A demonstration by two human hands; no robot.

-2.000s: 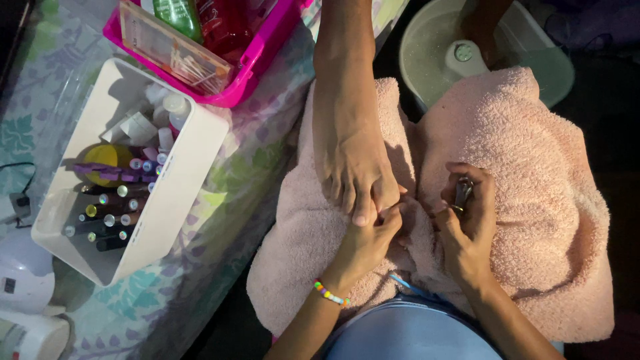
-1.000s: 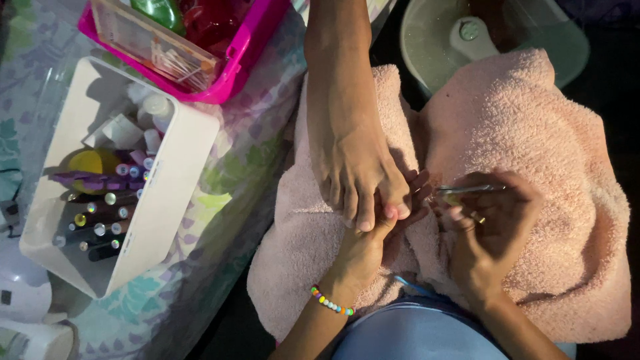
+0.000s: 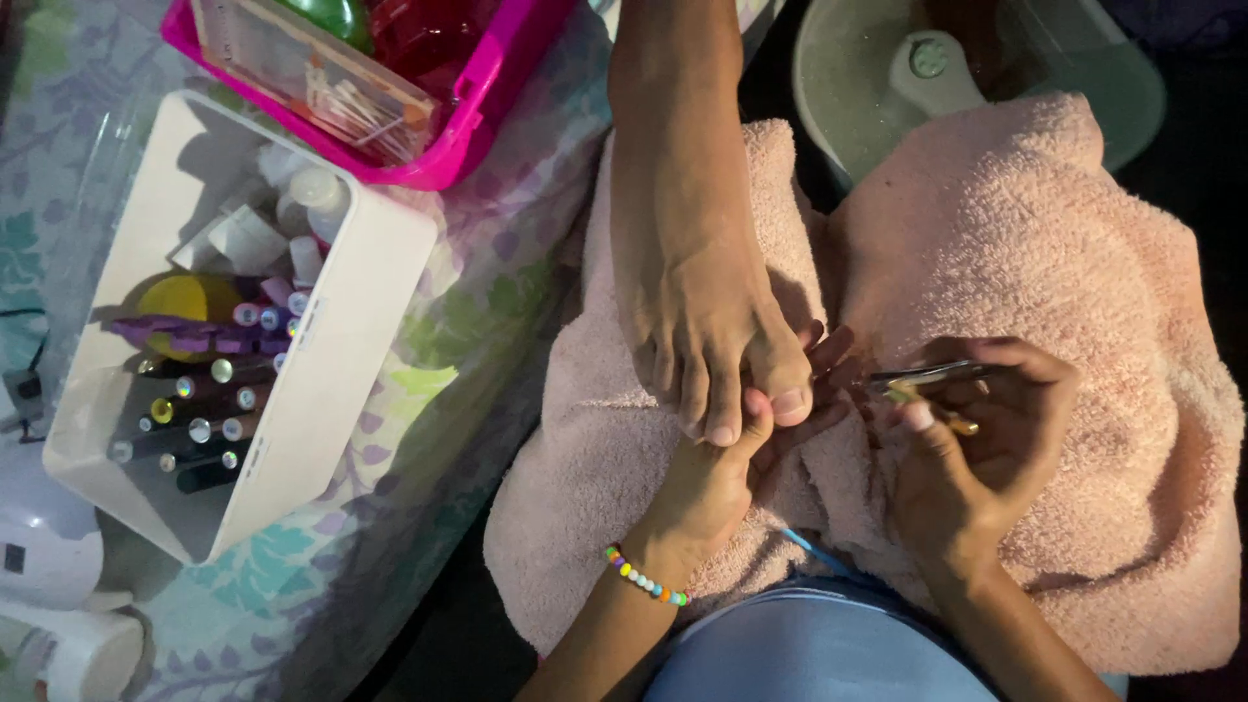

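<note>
A person's bare foot (image 3: 697,283) rests, toes toward me, over a pink terry towel (image 3: 994,234) spread on my lap. My left hand (image 3: 746,448), with a beaded bracelet at its wrist, holds the foot at the big toe, its thumb against the toe's side and its fingers partly hidden beneath. To the right of the toe, my right hand (image 3: 975,439) grips a small metal nail clipper (image 3: 926,375), whose tip points left toward the big toe without touching it.
Left, on a floral cloth (image 3: 419,390), stand a white bin (image 3: 361,331) of bottles and tools and a pink basket (image 3: 468,127) with swabs and bottles. A white device (image 3: 44,526) lies at the left edge. A foot bath (image 3: 848,107) stands at the upper right.
Two seconds ago the clipper was held upright in my right hand, farther from the toe; now it lies across, pointing left. The fingers of my left hand have spread beside the big toe.
</note>
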